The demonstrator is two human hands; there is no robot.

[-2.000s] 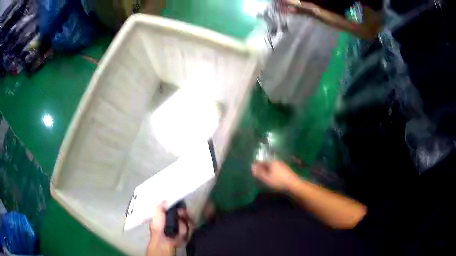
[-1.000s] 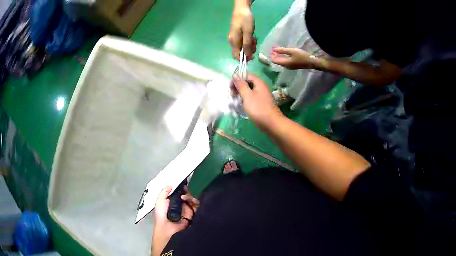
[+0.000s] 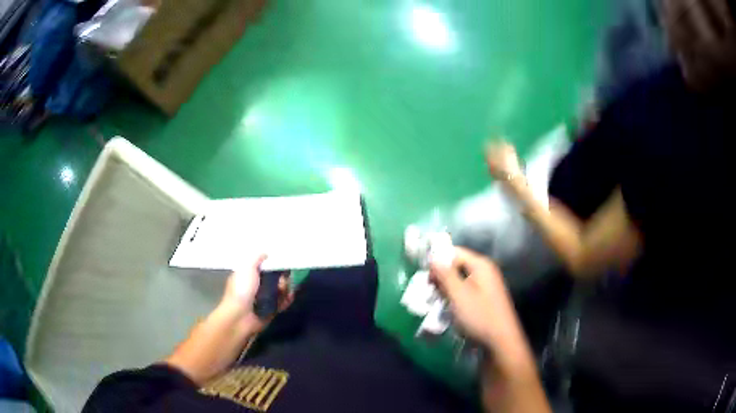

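Note:
My left hand (image 3: 242, 302) holds a clipboard with a blank-looking white sheet (image 3: 278, 232) nearly level in front of me. Its dark clip is at the left short end. A black cylinder (image 3: 267, 302) is gripped under the clipboard in the same hand. My right hand (image 3: 478, 292) is shut on a blurred bunch of small white things (image 3: 428, 294), to the right of the clipboard. Whether these are cords or plugs I cannot tell.
A large off-white tub (image 3: 121, 266) stands at the left, partly under the clipboard. A brown carton (image 3: 181, 52) and blue bags (image 3: 60, 64) lie at the upper left. Another person in dark clothes (image 3: 646, 161) is at the right, beside a pale plastic bag (image 3: 500, 218) on the green floor.
My right hand has drawn away from the other person's hands with the white bunch in it, moving down and right. The clipboard has turned from slanted to nearly level. The tub sits lower left in view.

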